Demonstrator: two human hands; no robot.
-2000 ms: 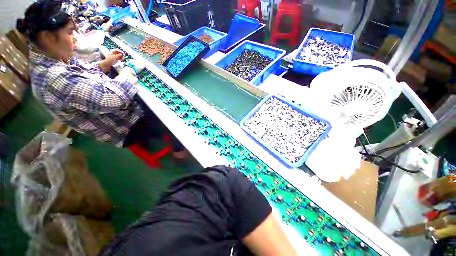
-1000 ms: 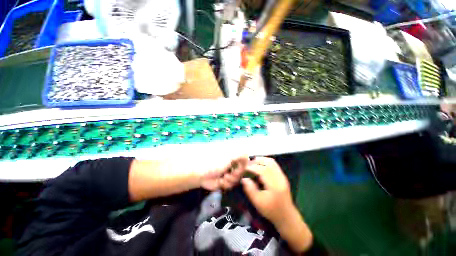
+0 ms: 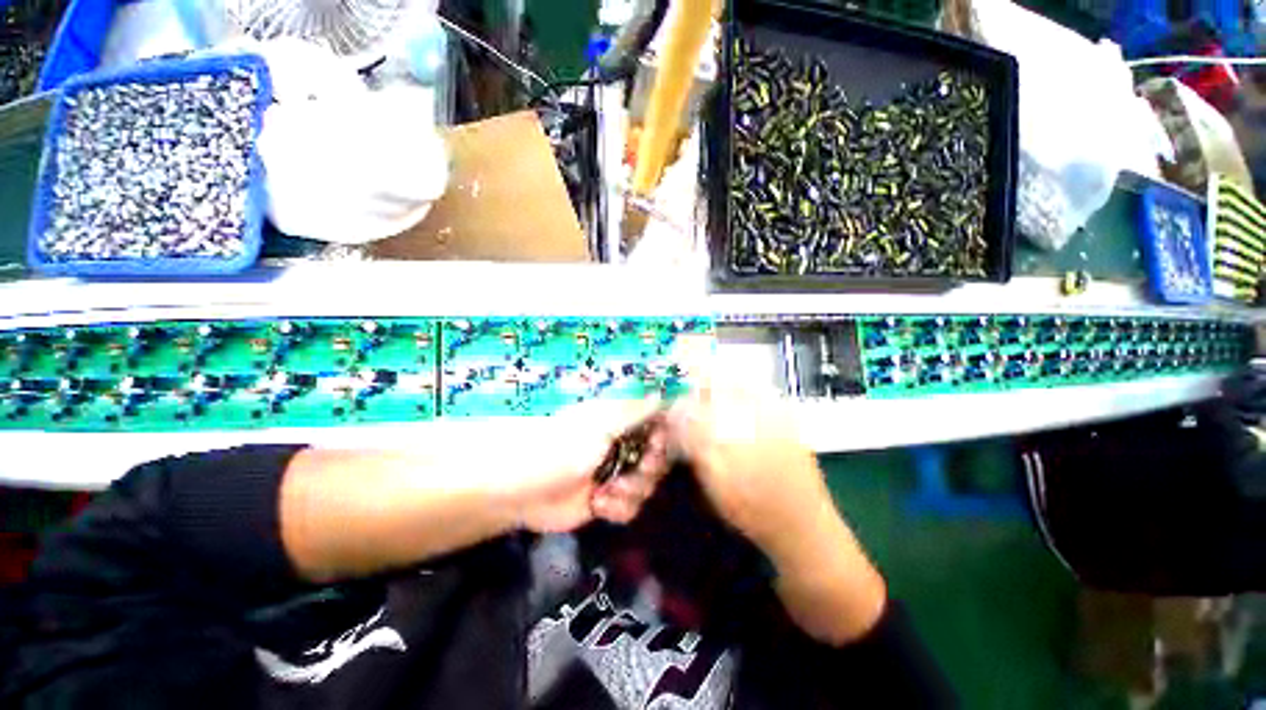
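Observation:
My left hand (image 3: 576,492) is closed around a bunch of small dark capacitors (image 3: 626,455), held just in front of the rail's near edge. My right hand (image 3: 722,416) is beside it, blurred and overexposed, with its fingers over the right end of a green circuit board (image 3: 521,368). Whether its fingers hold a part cannot be seen. The board carries small blue, white and dark parts. A black tray (image 3: 1002,180) of dark and yellow-green capacitors stands behind the rail.
The white rail (image 3: 555,289) crosses the view, with a dark gap (image 3: 819,364) between boards. Behind it are a blue bin (image 3: 254,167) of silver-grey parts, a white bag (image 3: 354,167), cardboard (image 3: 507,194), a yellow-tan pole (image 3: 676,90) and a small blue bin (image 3: 1176,247). A person's dark sleeve shows at right.
The view has swung from the left side of the line to the front. Since one second ago, my right hand has moved from beside my left hand up onto the board.

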